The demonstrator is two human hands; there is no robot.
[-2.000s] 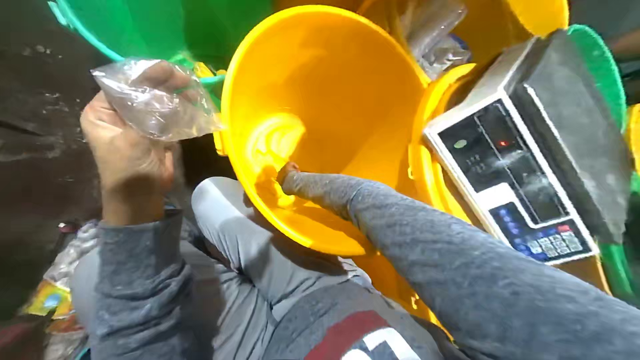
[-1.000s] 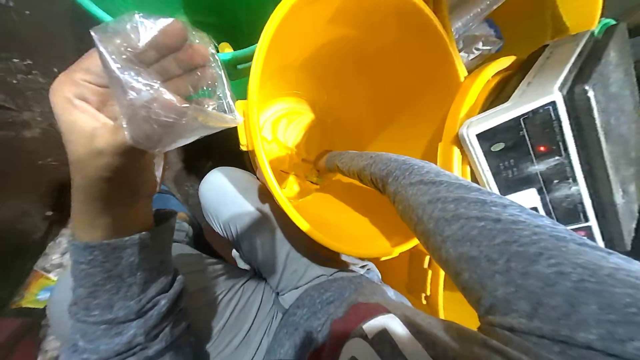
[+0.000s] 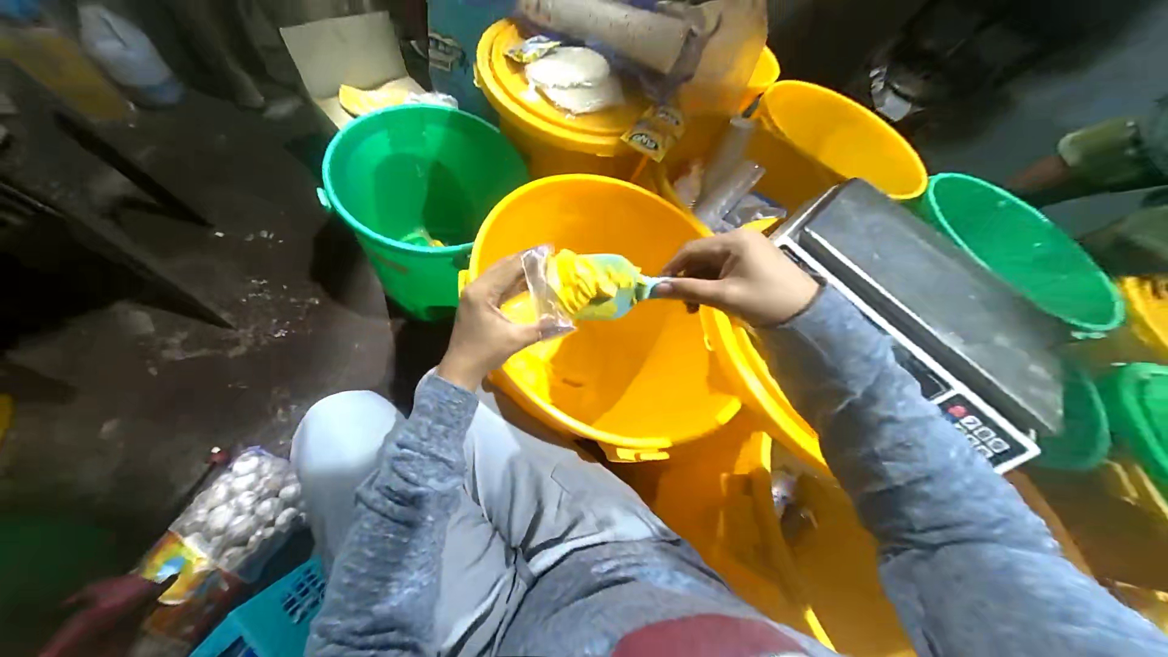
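Note:
My left hand holds the mouth of a clear plastic bag above a large yellow bucket. At the bag's opening is a scoop, pale blue-green, heaped with yellow pieces whose kind I cannot make out. My right hand grips the scoop's narrow handle from the right, fingers closed around its end. Both hands are over the bucket's upper part. Inside the bucket, more yellow material seems to lie low on the left, though it blends with the wall.
A green bucket stands left of the yellow one. A digital scale sits at the right, beside another green bucket. Behind is a lidded yellow bucket bearing packets. A bag of whitish round things lies lower left, near a blue crate.
My right hand, earlier deep in the yellow bucket, has come up with a loaded scoop. My left hand has brought the bag over the bucket. The view has shifted to show more surroundings.

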